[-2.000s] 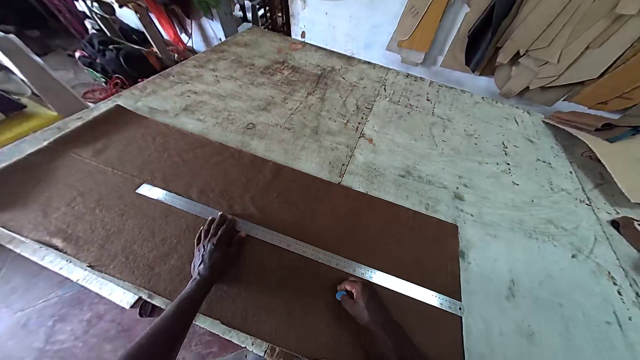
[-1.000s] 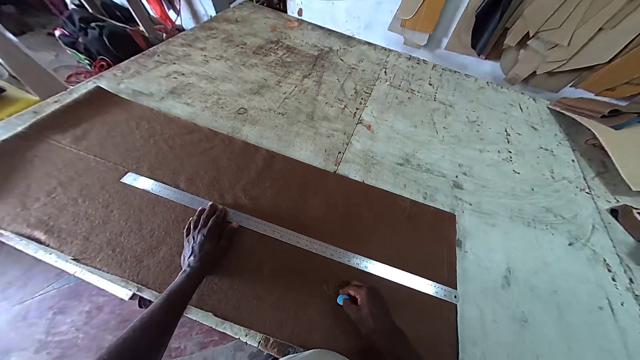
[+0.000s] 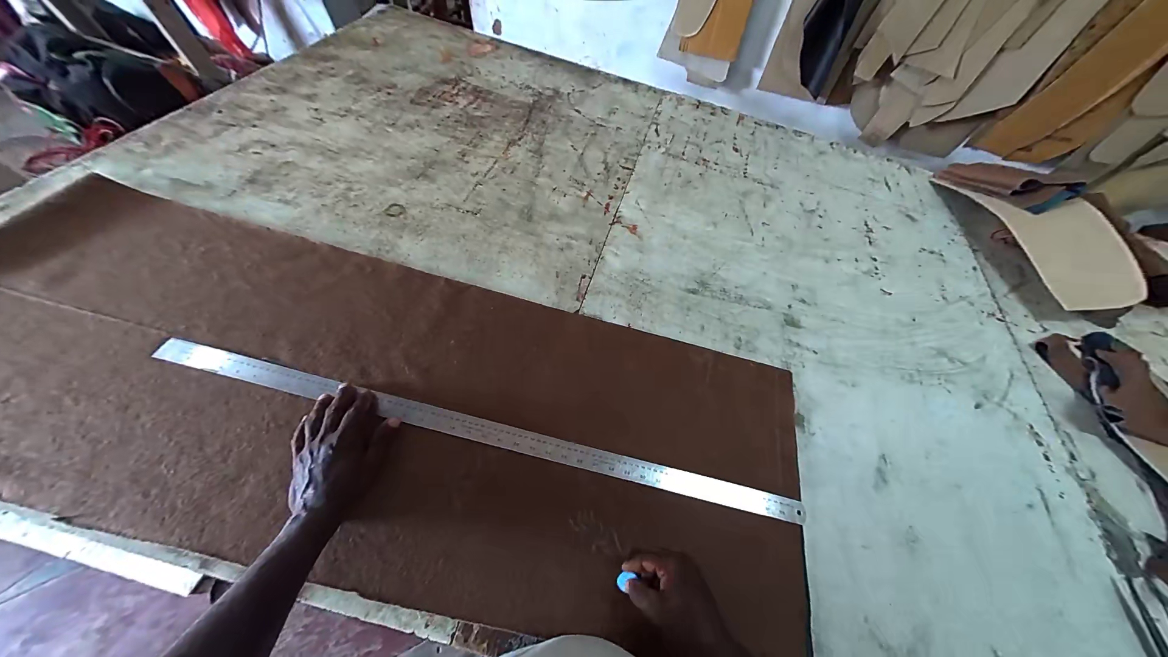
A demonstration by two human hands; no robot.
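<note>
A large brown sheet, perhaps leather or cloth [image 3: 547, 365], lies flat over the near part of the worktable. Across it runs a long steel ruler [image 3: 511, 436], its right end at the sheet's right edge. My left hand [image 3: 333, 447] presses down on the ruler left of its middle, fingertips on the metal. Below the ruler, near the sheet's front edge, my right hand [image 3: 671, 593] pinches a small blue object [image 3: 626, 581], possibly a pen or chalk. Faint light marks show on the sheet just above that hand.
The worn, pale green worktable [image 3: 821, 274] stretches to the back and right. Tan card-like patterns [image 3: 949, 64] hang on the far wall. Cut pieces [image 3: 1077, 246] and dark scraps [image 3: 1122, 383] lie at the right. Bags and red cord [image 3: 82, 146] are at the back left.
Faint light marks now show on the sheet above my right hand, which has moved slightly toward the front edge. My left hand stays on the ruler.
</note>
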